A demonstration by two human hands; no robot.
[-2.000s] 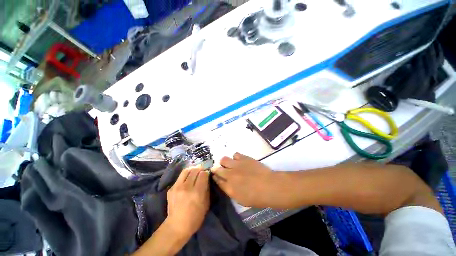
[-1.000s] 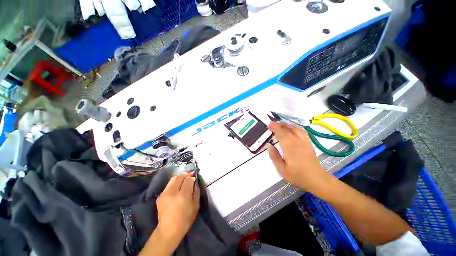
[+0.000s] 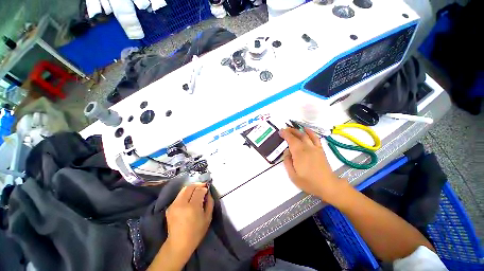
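Observation:
The dark grey garment [image 3: 95, 211] is heaped left of and under the needle area [image 3: 193, 168] of the white sewing machine [image 3: 212, 100]. My left hand [image 3: 189, 214] pinches the garment's edge close to the presser foot. My right hand [image 3: 307, 161] lies on the machine bed between the phone and the shears, palm down, fingertips at the phone's right edge. The phone [image 3: 265, 140] has its screen lit. The slim tools seen there before are hidden under my right hand, so I cannot tell whether it grips one.
Shears with yellow and green handles [image 3: 353, 165] lie right of my right hand. A black round object [image 3: 363, 114] and a white pen-like stick [image 3: 411, 117] lie beyond. A blue crate [image 3: 456, 225] with dark cloth stands below the table's right edge. A red stool [image 3: 49, 79] stands far left.
My right hand has left the fabric at the needle and moved right across the bed to beside the phone. My left hand has stayed on the garment. The view has shifted.

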